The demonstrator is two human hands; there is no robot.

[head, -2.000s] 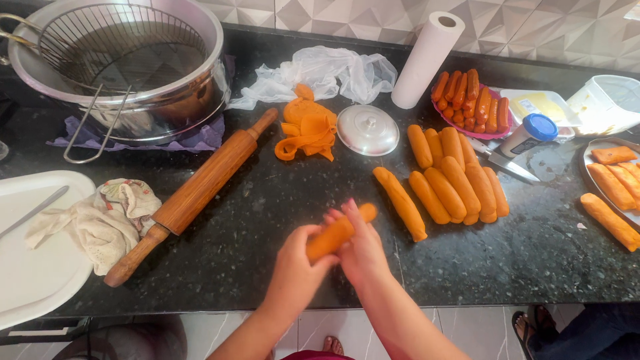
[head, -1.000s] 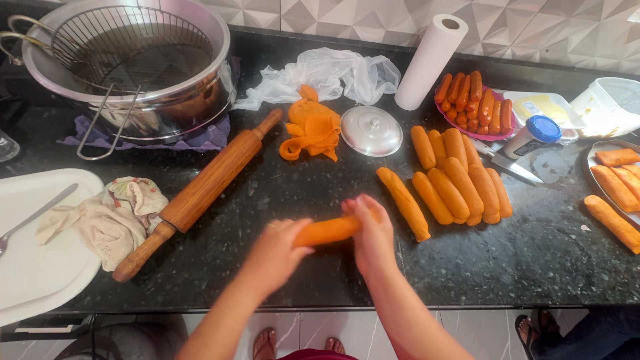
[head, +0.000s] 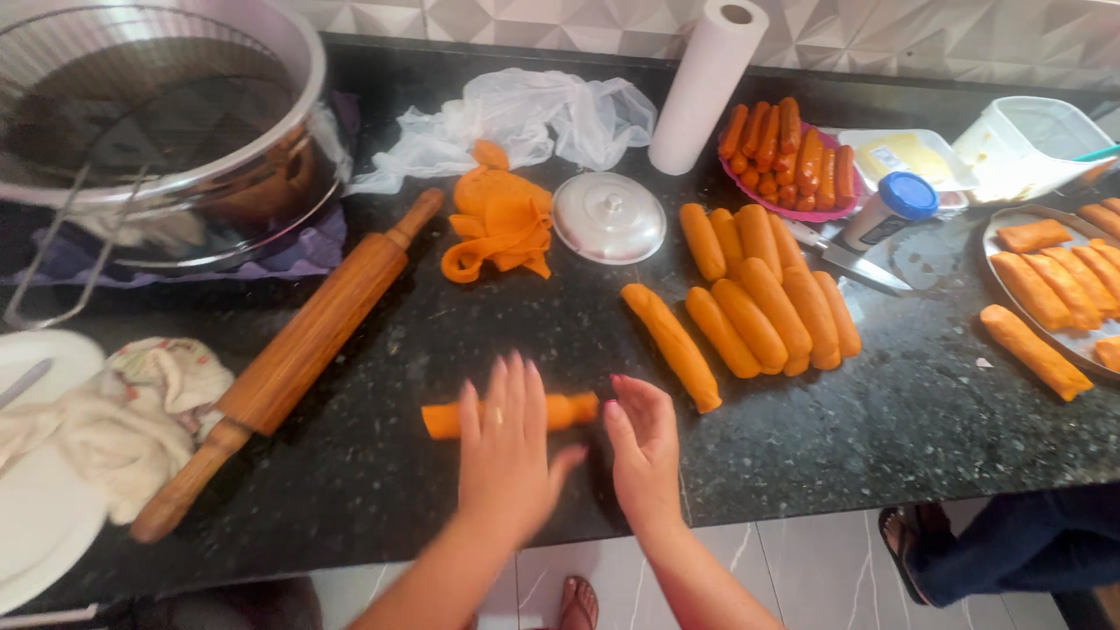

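An orange dough roll (head: 564, 411) lies on the dark stone counter, running left to right. My left hand (head: 507, 446) rests flat over its middle with fingers extended, somewhat blurred. Just past the roll's right end is my right hand (head: 643, 442), fingers curved and holding nothing. Another long dough roll (head: 672, 348) lies to the right, beside a stack of smooth orange dough rolls (head: 770, 297). Orange dough scraps (head: 500, 219) sit behind my hands, next to a round metal lid (head: 609, 218). A wooden rolling pin (head: 315, 332) lies diagonally to the left.
At back left stands a large metal pot (head: 297, 175) of dark liquid with a wire basket. A cloth (head: 144, 411), plastic bag (head: 542, 118), paper towel roll (head: 707, 87), bowl of sausages (head: 792, 162), knife (head: 866, 265) and plate of rolls (head: 993, 232) surround the area. A person's leg is at lower right.
The dough roll, held up between both hands before, is now down on the counter. My left hand has flattened over it and my right hand has come off it. The view has moved closer.
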